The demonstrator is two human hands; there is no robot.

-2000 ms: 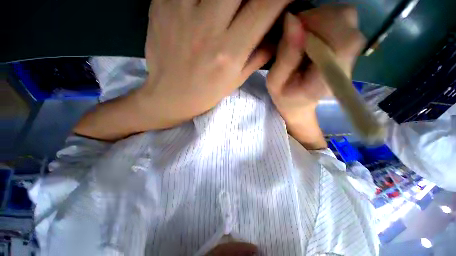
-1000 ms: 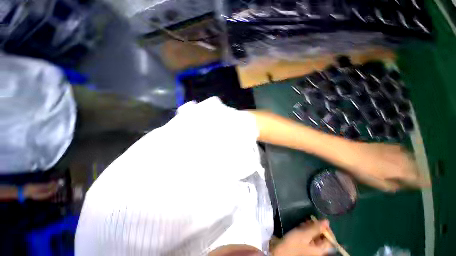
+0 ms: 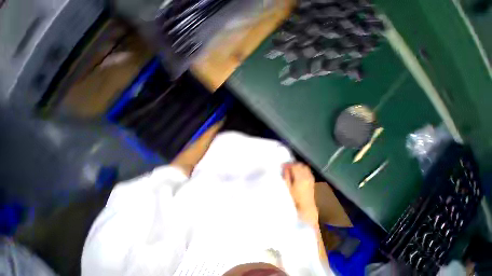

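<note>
My right hand (image 3: pixel 300 183) is blurred at the bench's near edge, against the white smock; its fingers look bent and nothing shows in it. My left forearm (image 3: pixel 199 148) reaches towards a blue crate; the hand itself is hidden in the dark. The round dark dish (image 3: pixel 353 127) lies on the green mat (image 3: pixel 302 113), with tan at its upper edge. A short tan wooden stick (image 3: pixel 368 144) lies beside it. A thin silver tool (image 3: pixel 373 173) lies apart from them. A cluster of black housings (image 3: pixel 329 40) lies on the mat, beyond the dish.
Glossy black trays (image 3: pixel 442 215) stand at the lower right, near a crinkled clear bag (image 3: pixel 425 143). More black trays (image 3: pixel 189 24) and a cardboard edge (image 3: pixel 216 64) are at the top. A blue crate (image 3: pixel 137 145) and a brown box flap (image 3: pixel 332 205) are below bench level.
The view has turned. My left arm has drawn back from over the mat towards the crate. My right hand has moved back to the bench edge, and the stick it held now lies beside the dish.
</note>
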